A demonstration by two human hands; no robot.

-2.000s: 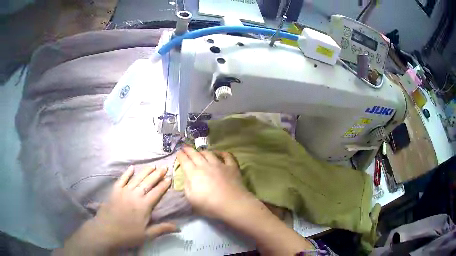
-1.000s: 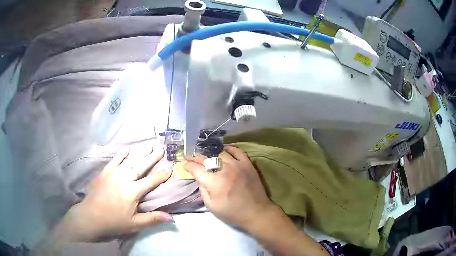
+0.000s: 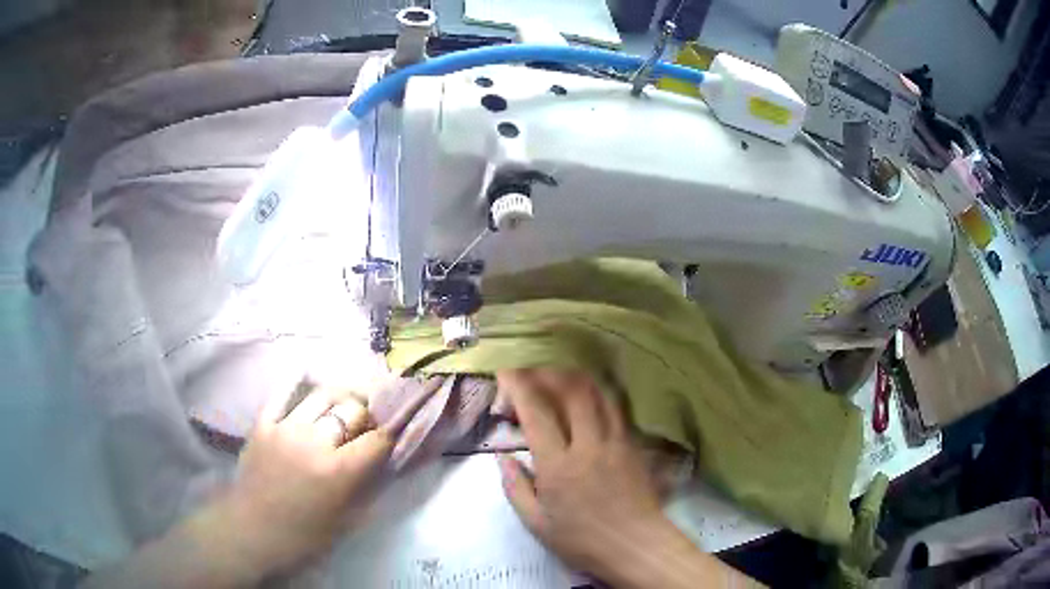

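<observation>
The mauve-grey garment body (image 3: 150,276) lies spread left of the needle and bunches in front of the presser foot (image 3: 380,334). The olive-green piece (image 3: 737,403) runs from the foot to the right under the machine arm. My left hand (image 3: 305,472), with a ring, has its fingers curled on the mauve-grey cloth just left of and in front of the foot. My right hand (image 3: 587,460) is slightly blurred, its fingertips on the bunched cloth edge at the olive piece, right of the foot; its exact grip is unclear.
The white JUKI machine head (image 3: 645,173) spans the middle, with a blue tube (image 3: 518,54) on top and a glowing lamp (image 3: 259,213) left of the needle. A control panel (image 3: 852,92) stands at back right. Red-handled snips (image 3: 882,397) lie right of the machine.
My right hand has moved away from the foot, to the right and nearer me. My left fingers have curled. The olive edge and mauve-grey cloth by the foot are now folded and bunched.
</observation>
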